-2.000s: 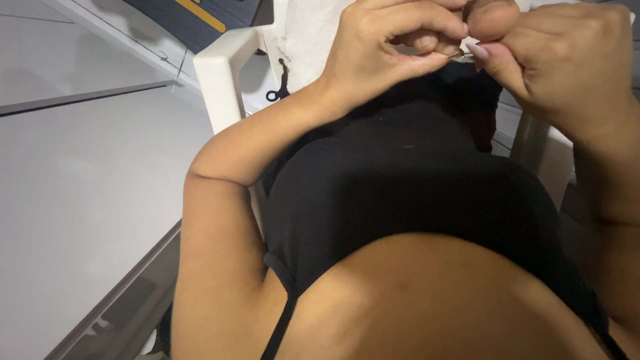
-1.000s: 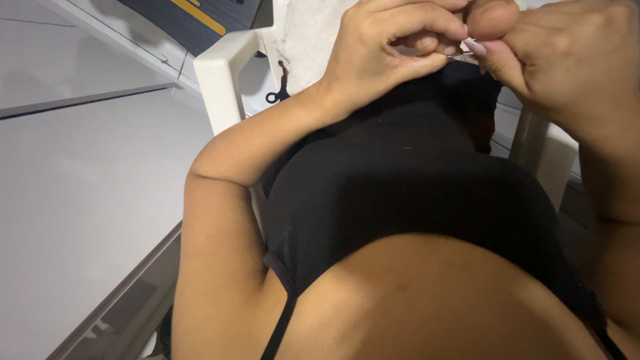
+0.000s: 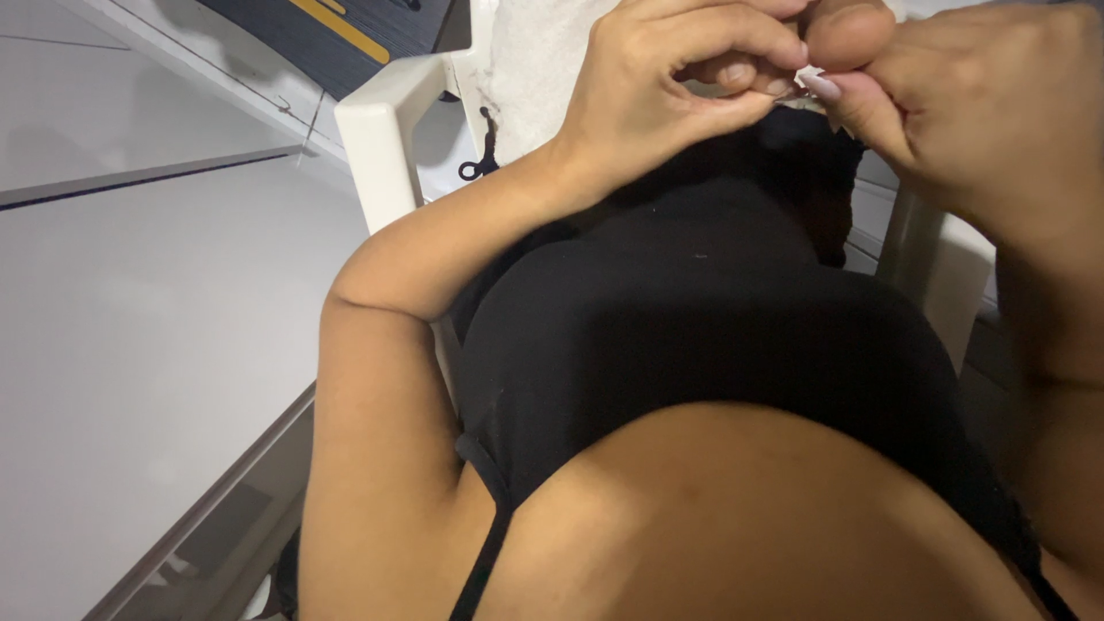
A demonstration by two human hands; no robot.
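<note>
Near the top of the head view, my left hand (image 3: 651, 86) is curled, its index fingertip and thumb close to a small white thing (image 3: 806, 78). My right hand (image 3: 992, 112) is bent in from the right, its thumb with a long pale nail touching or nearly touching that white thing. A rounded bare digit (image 3: 849, 34), perhaps a toe, shows between the two hands. Whether the smaller digits inside the curl of my left hand are its own fingers is unclear. The fingers of my right hand are mostly hidden behind its back.
A white plastic chair arm (image 3: 379, 129) stands left of my forearm, beside a white cloth (image 3: 539, 69) and a black object with a ring end (image 3: 470, 170). A dark grey panel with a yellow strip (image 3: 345, 26) lies beyond, above pale floor tiles (image 3: 155, 345).
</note>
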